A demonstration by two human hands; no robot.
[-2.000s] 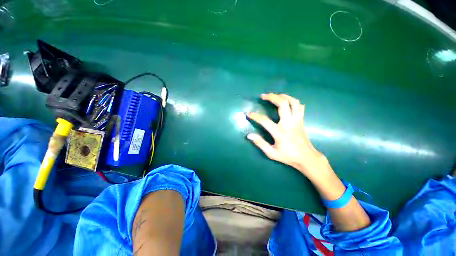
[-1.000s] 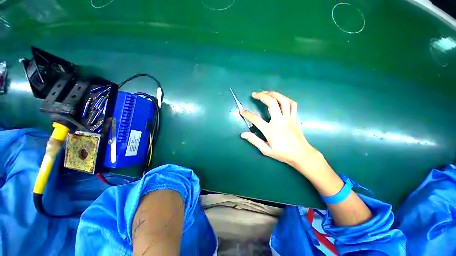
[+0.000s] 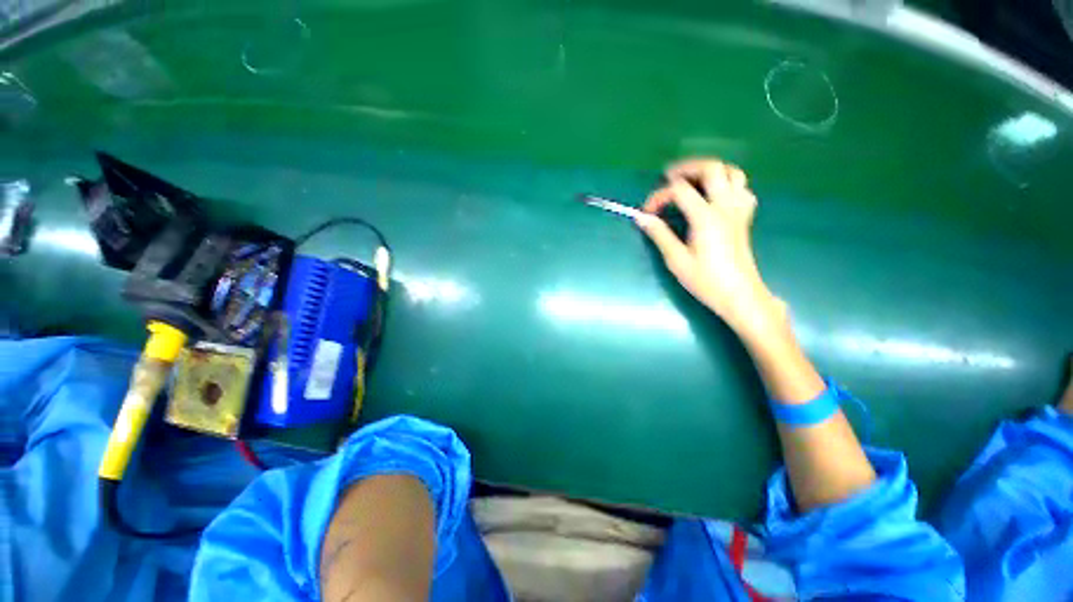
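Observation:
A small slim stick (image 3: 610, 206), pale with a dark far end, lies at a slant on or just over the green surface (image 3: 530, 400). My right hand (image 3: 712, 241), with a blue band on its wrist, is at the stick's right end. The thumb tip meets that end and the other fingers are curled and slightly blurred. I cannot tell whether they grip it. My left hand is out of the picture; only the forearm (image 3: 379, 543) and rolled blue sleeve show at the bottom.
At left stand a blue soldering station (image 3: 308, 341), a yellow-handled iron (image 3: 141, 394) in a black holder, a square yellowish tray (image 3: 212, 390) and a black frame (image 3: 135, 212). A black cable (image 3: 344, 221) loops behind the station. Thin white circles (image 3: 801, 97) mark the green. Blue sleeves flank me.
My right hand has moved away from me, its fingers now more curled. The stick is farther back and has turned flatter, its dark end pointing left. The view has shifted slightly. The left forearm is nearly unchanged.

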